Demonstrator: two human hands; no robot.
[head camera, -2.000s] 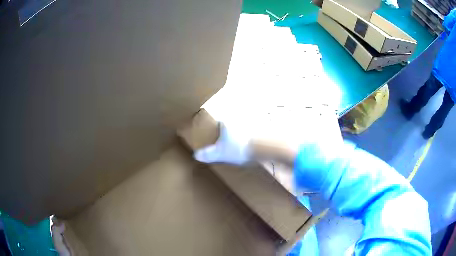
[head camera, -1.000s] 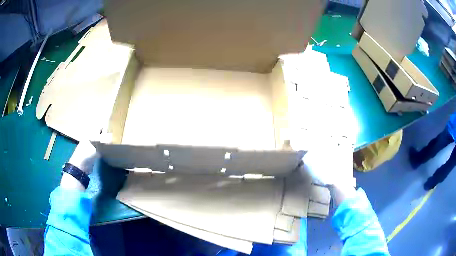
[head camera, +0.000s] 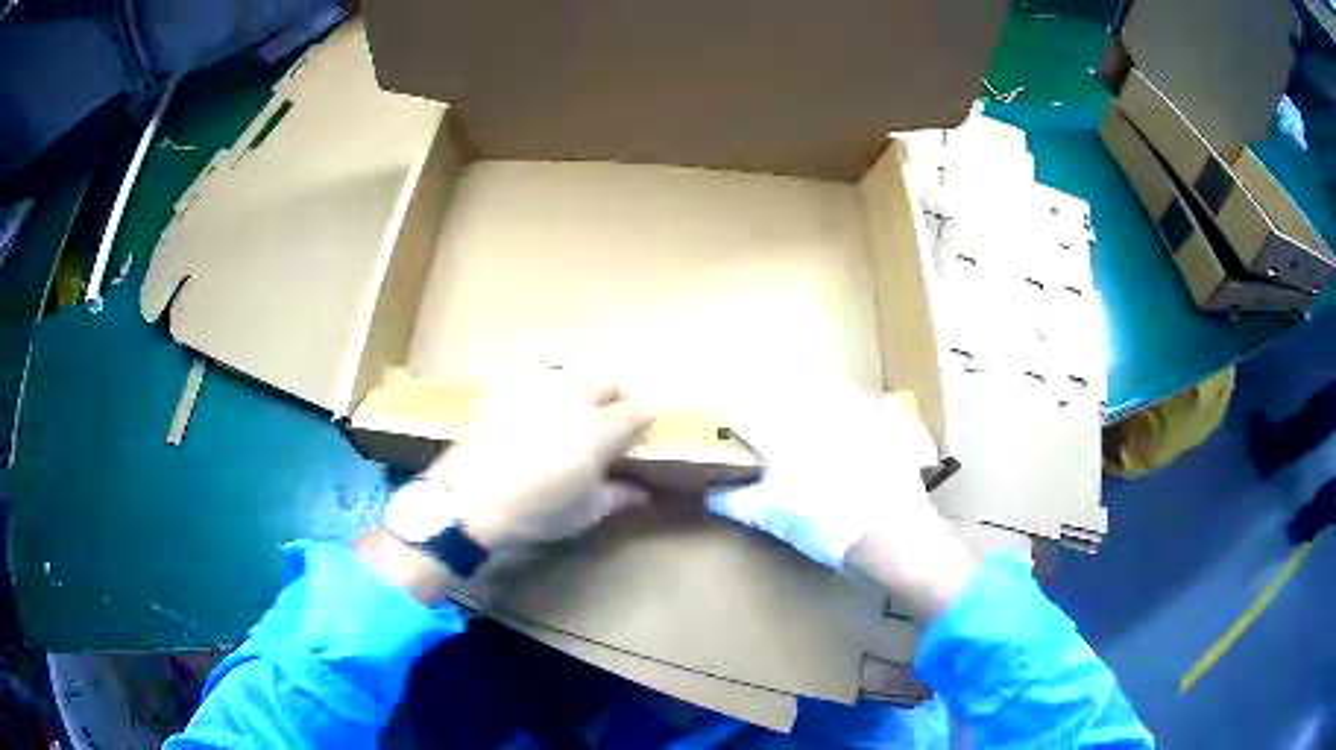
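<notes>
An open box tray (head camera: 645, 279) of brown cardboard lies in front of me, side walls upright, its lid panel (head camera: 689, 73) standing at the back. Its front wall (head camera: 681, 440) is folded over along the near edge. My bare left hand (head camera: 550, 454) grips this wall left of its middle, fingers over the top and thumb on the outside. My right hand (head camera: 828, 469), in a white glove, grips it right of the middle. The right fingers are blurred and overexposed. Both hands partly hide the wall.
Flat box blanks lie in a stepped pile (head camera: 1018, 322) at the right and under the tray (head camera: 703, 601). Another flat panel (head camera: 286, 220) lies left. Two finished boxes (head camera: 1216, 205) are stacked far right on the green bench (head camera: 88, 498). A yellow bag (head camera: 1172, 425) and a person's dark legs show beyond the edge.
The front flap stood out toward me and is now folded in over the front edge. Both hands have moved from the front corners inward to the middle of the front wall.
</notes>
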